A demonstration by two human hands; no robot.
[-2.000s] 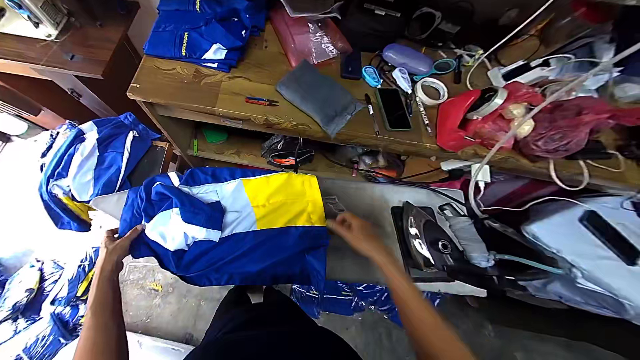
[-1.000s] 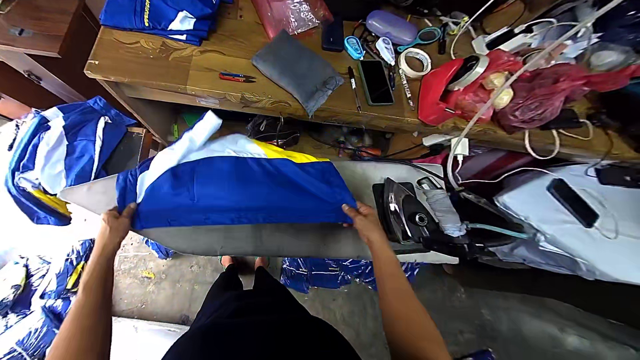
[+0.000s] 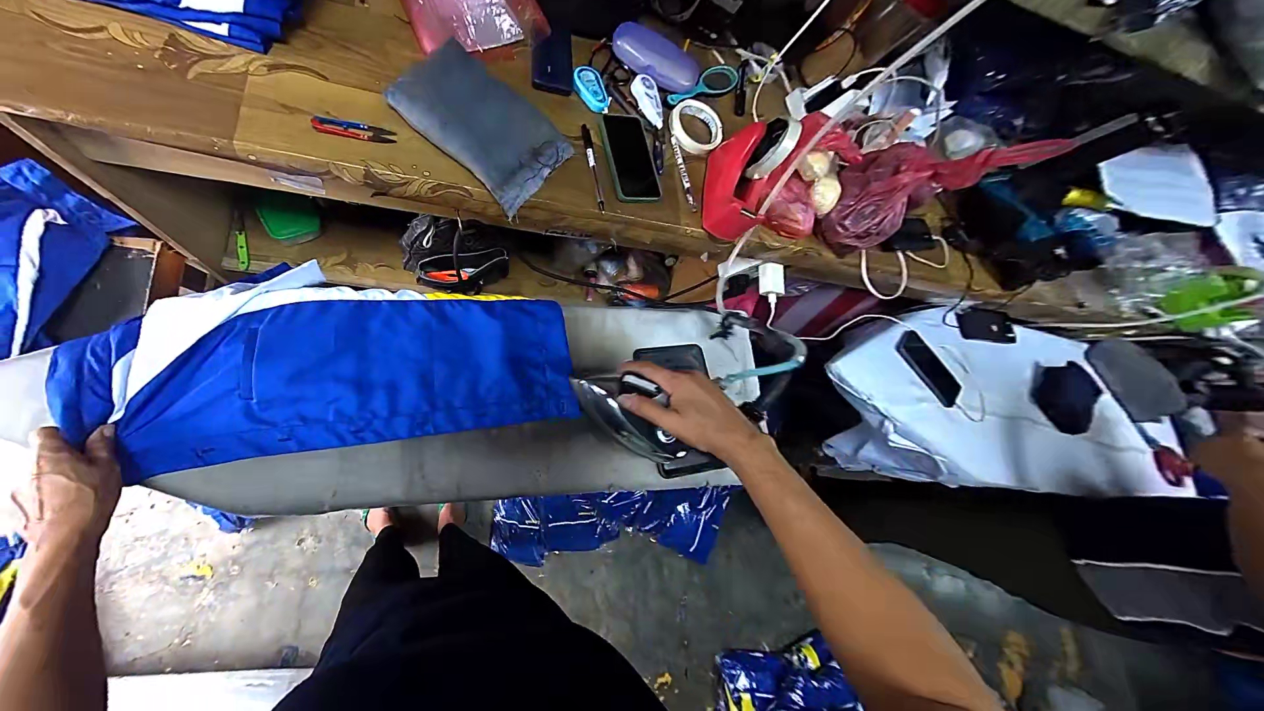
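A blue garment (image 3: pixel 395 370) with white and yellow parts lies spread along the grey ironing board (image 3: pixel 415 469). At its left end my left hand (image 3: pixel 74 484) holds the lower edge between thumb and fingers. My right hand (image 3: pixel 691 410) is closed around the handle of a steam iron (image 3: pixel 627 420). The iron's tip touches or nearly touches the garment's right edge, and its rear overlaps a dark iron rest (image 3: pixel 681 357). A hose (image 3: pixel 765 373) runs from behind the iron.
Behind the board, a wooden table (image 3: pixel 296 109) carries a grey cloth pad (image 3: pixel 484 123), a phone (image 3: pixel 630 158), a tape roll (image 3: pixel 696 126) and red plastic bags (image 3: pixel 889 188). Plastic-wrapped blue garments (image 3: pixel 602 523) lie below the board. Another person's arm shows at far right.
My right hand has left the garment's right end and taken hold of the iron, which has moved left off most of its rest. My left hand stays at the garment's left end.
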